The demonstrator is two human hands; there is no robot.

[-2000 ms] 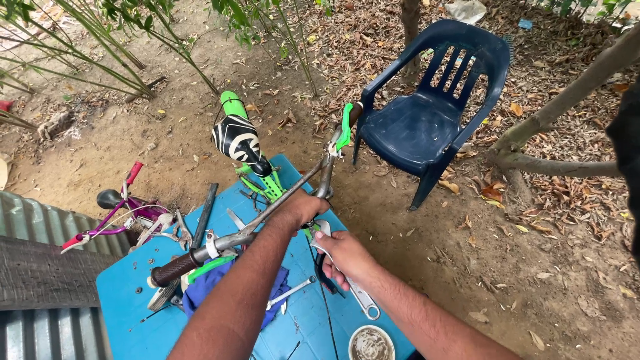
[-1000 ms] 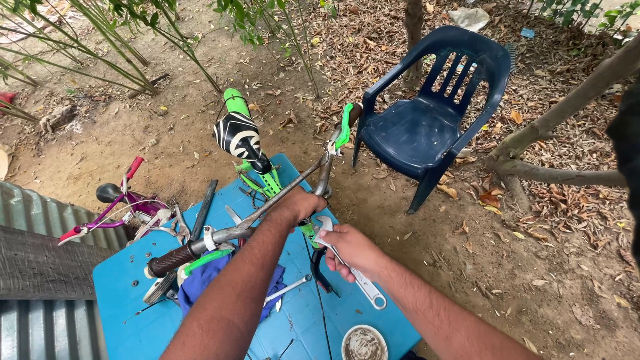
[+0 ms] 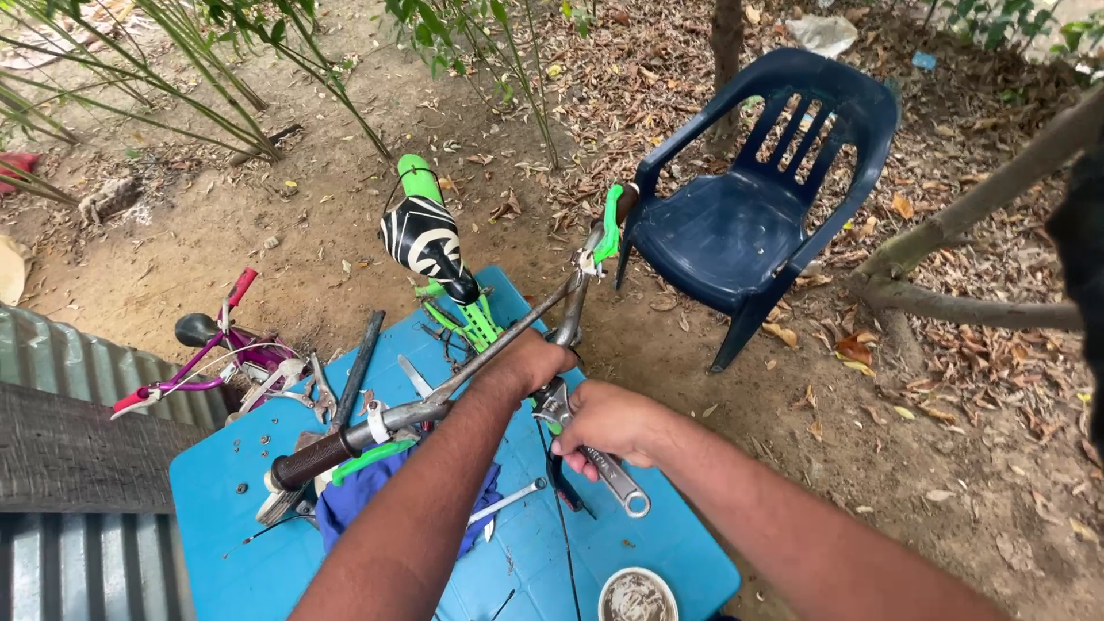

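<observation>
A bicycle handlebar (image 3: 500,343) with brown grips and green brake levers lies slantwise above the blue table (image 3: 285,569). My left hand (image 3: 536,358) is closed around the handlebar near its middle, at the stem. Just right of it, my right hand (image 3: 608,423) grips an adjustable wrench (image 3: 619,483), whose jaw is at the part below the stem; the exact contact is hidden. Behind the bar a black-and-white saddle (image 3: 427,246) tops the green bicycle frame (image 3: 479,326). A combination wrench (image 3: 509,502) and a blue cloth (image 3: 371,496) lie beneath my left forearm.
A white bowl (image 3: 638,597) stands at the table's near edge. Pliers (image 3: 322,392), a black tube (image 3: 358,366) and small nuts lie on its left part. A purple bicycle (image 3: 207,354) is beyond the left edge, near corrugated metal (image 3: 95,371). A dark blue plastic chair (image 3: 733,233) stands right.
The adjustable wrench has changed its angle at the stem, its handle end now swung back toward the left compared with one second ago. My left hand stays on the handlebar.
</observation>
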